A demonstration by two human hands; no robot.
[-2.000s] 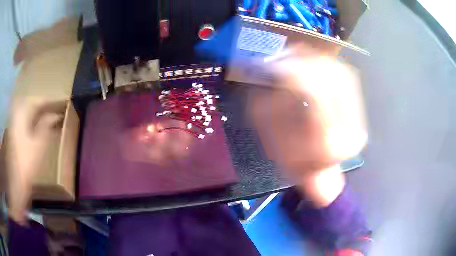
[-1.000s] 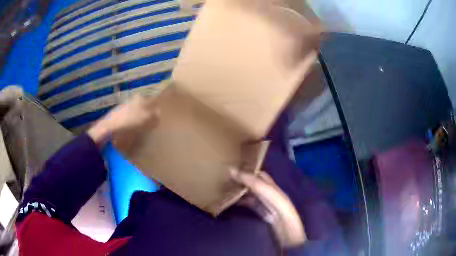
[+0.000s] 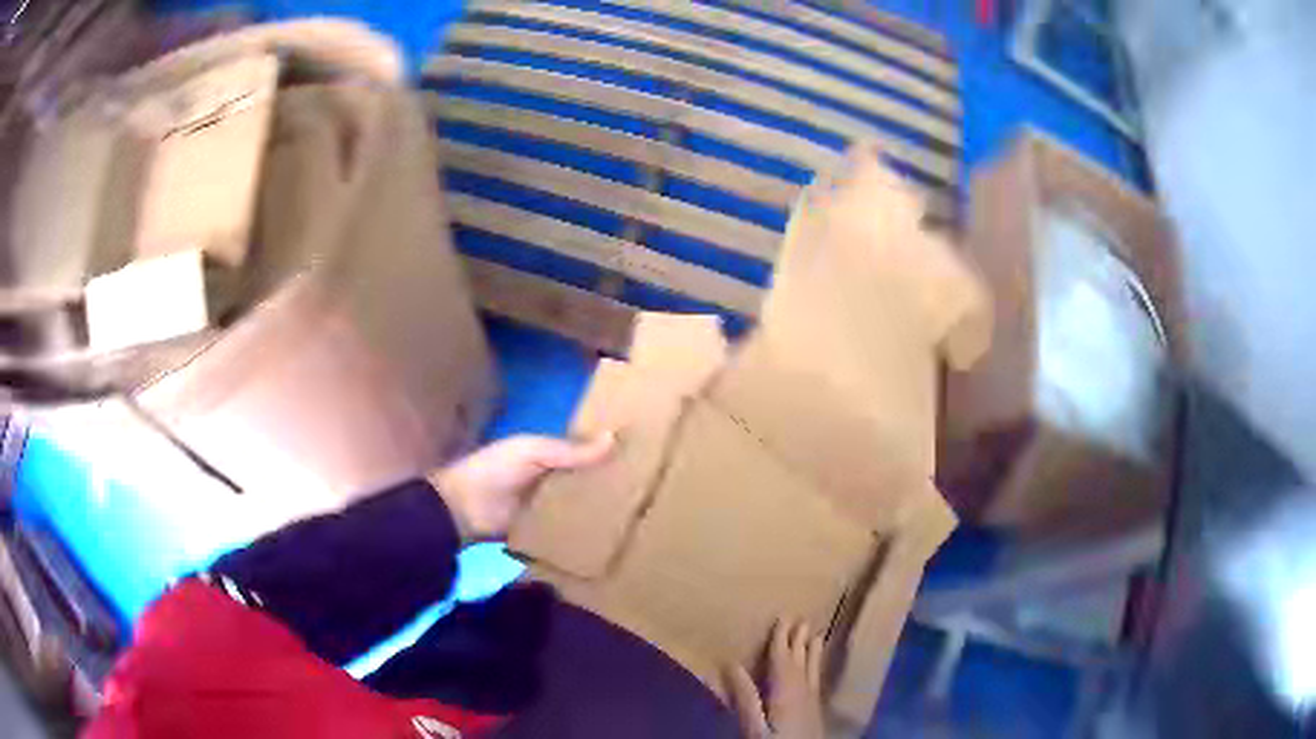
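A plain brown carton (image 3: 743,505), partly flattened with its flaps spread, lies over my lap in the middle of the view. My left hand (image 3: 512,484) grips its left flap, with the thumb on top. My right hand (image 3: 787,681) is at the lower edge, fingers against the inside of the carton near a raised side flap; its palm and wrist are partly hidden or cut off by the bottom edge. No cells show in the carton.
A large brown bin (image 3: 347,318) holding cardboard pieces stands at the left. A slatted wooden pallet (image 3: 635,130) lies on the blue floor ahead. An open brown box (image 3: 1003,260) with a whitish plastic-like lining stands at the right.
The view has turned from the bench and mat towards the pallet and bin. The carton, more box-shaped a second ago, is now flatter with its flaps spread. Both hands remain on it.
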